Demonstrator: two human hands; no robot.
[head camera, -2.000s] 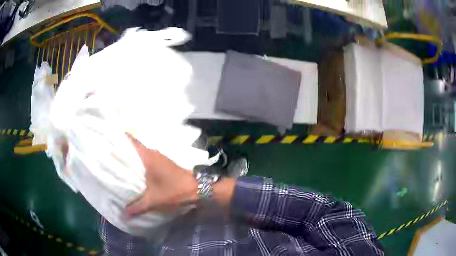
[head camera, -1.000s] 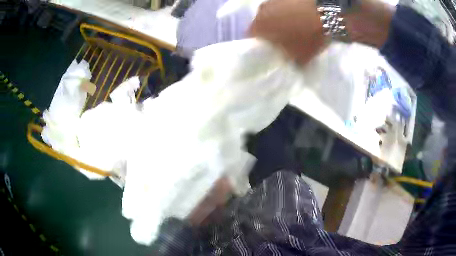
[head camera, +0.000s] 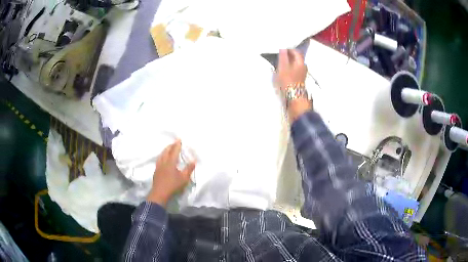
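A large bundle of white garment pieces (head camera: 215, 112) lies spread on the machine table (head camera: 349, 97), close in front of me. My left hand (head camera: 172, 174) rests on the near left part of the bundle, thumb and fingers apart beside a fold. My right hand (head camera: 292, 74), with a metal watch at the wrist, is at the bundle's far right edge. Its fingertips are close together there, and I cannot tell whether they grip cloth. Another white cloth heap (head camera: 246, 23) with tan pieces lies behind the bundle.
A sewing machine (head camera: 64, 66) stands at the far left. A tray of dark and white spools (head camera: 385, 43) is at the back right, with thread cones (head camera: 405, 94) beside it. The blue-and-metal machine part (head camera: 397, 202) is near my right sleeve. White cloth (head camera: 77, 189) hangs over a yellow-framed trolley (head camera: 38, 215).
The white bundle, earlier carried in my arms, now lies on the table. My view has turned from the floor and trolley to the table. Both hands have come onto the cloth or its edge.
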